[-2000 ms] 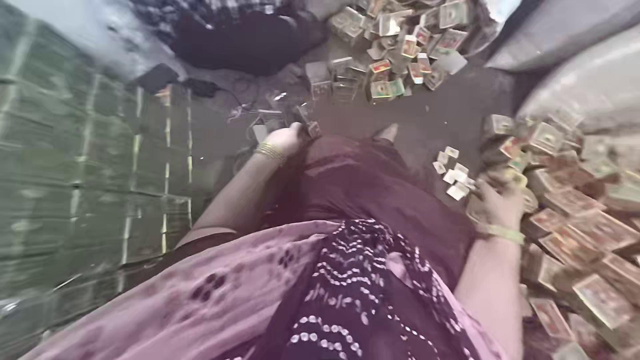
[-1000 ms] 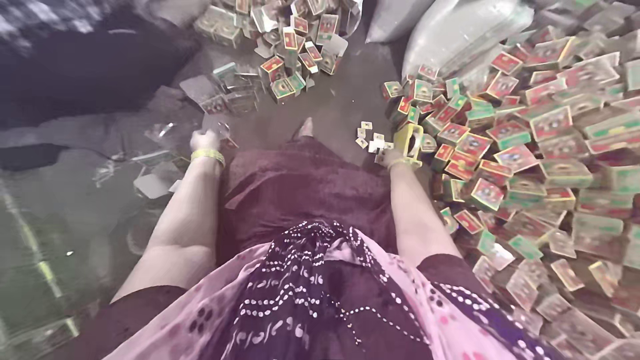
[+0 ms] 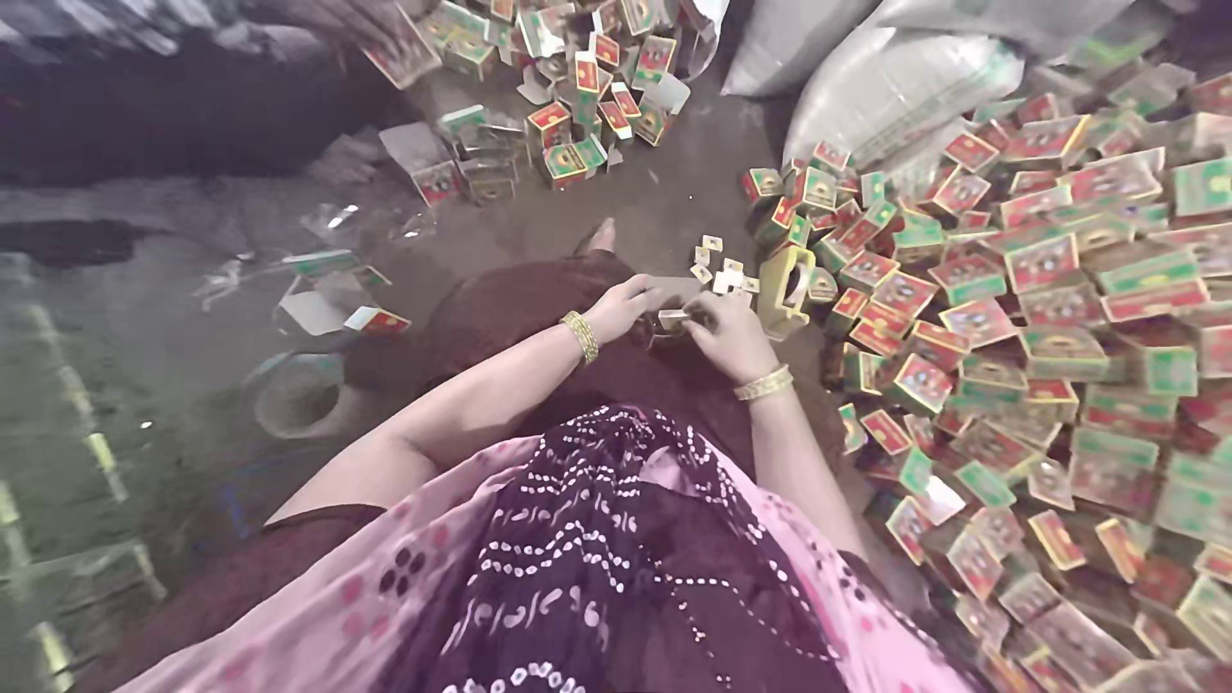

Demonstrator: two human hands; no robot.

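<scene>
Above the lap, my left hand [image 3: 621,313] and my right hand [image 3: 730,332] are close together, both wearing gold-coloured bangles. A small pale item [image 3: 671,318] lies between their fingers, and my right hand's fingertips close on it. What my left hand's fingers hold is too blurred to tell. Just beyond my right hand, several small pale square pieces [image 3: 729,276] are scattered on the floor. A yellow container or holder [image 3: 789,289] stands to the right of them, against a pile of small red and green cardboard boxes [image 3: 924,380].
More small boxes [image 3: 568,159] lie heaped at the top centre, near full pale sacks [image 3: 890,91]. An opened carton [image 3: 327,300] and a round ring-like object [image 3: 296,395] are on the floor at left. A bare foot [image 3: 603,235] shows past the dark skirt.
My hands were wide apart, my left near the cartons at left and my right by the pale pieces. Both have come together above the lap.
</scene>
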